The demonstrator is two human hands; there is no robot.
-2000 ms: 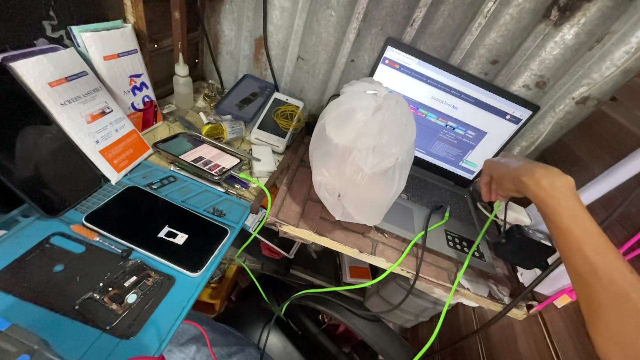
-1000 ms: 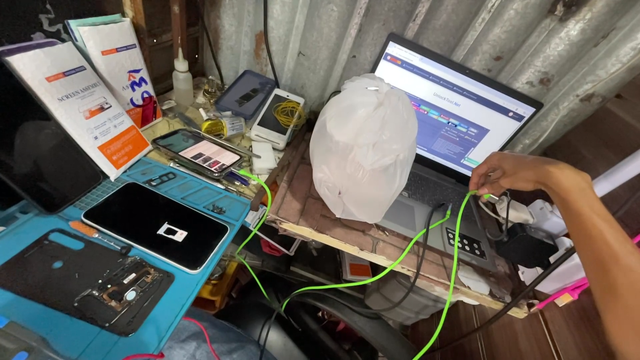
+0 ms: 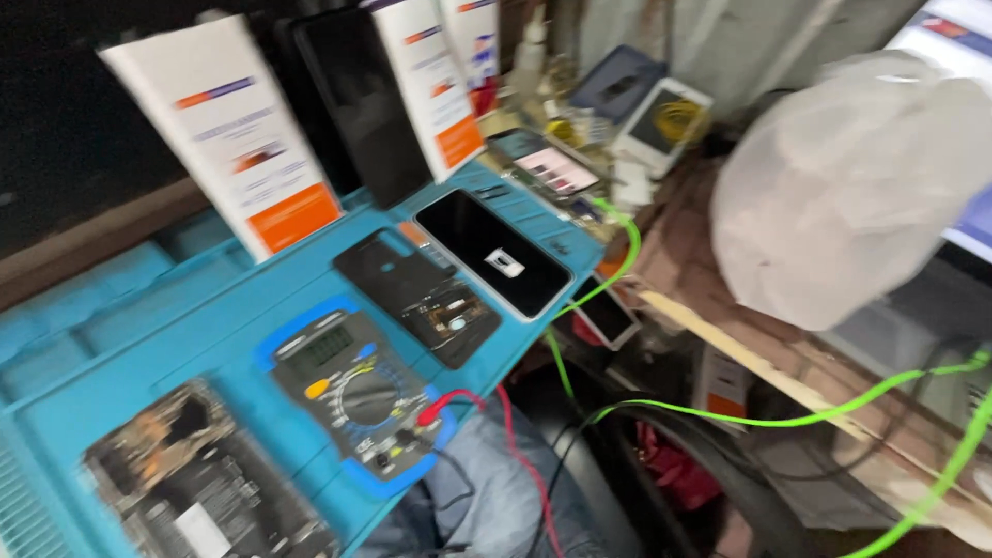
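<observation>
Neither of my hands shows in the blurred head view. On the blue work mat (image 3: pixel 194 333) lie an opened phone with its battery showing (image 3: pixel 209 480), a digital multimeter (image 3: pixel 356 395) with red and black leads, and a dark phone back part (image 3: pixel 418 298). Beside that part, a phone with a black screen (image 3: pixel 496 252) carries a small white piece (image 3: pixel 505 263). A phone with a lit screen (image 3: pixel 550 167) rests past the mat's far edge. The bright green cable (image 3: pixel 721 415) runs across to the right.
White and orange screen boxes (image 3: pixel 225 139) lean at the mat's back edge. A white plastic bag (image 3: pixel 845 194) stands before a laptop (image 3: pixel 961 178) on the wooden bench (image 3: pixel 744 345). A white phone (image 3: pixel 659 128) with coiled yellow wire lies behind. Cables hang between mat and bench.
The view has swung left, bringing the multimeter and opened phone into sight. The hand that held the green cable near the laptop a second ago is out of view.
</observation>
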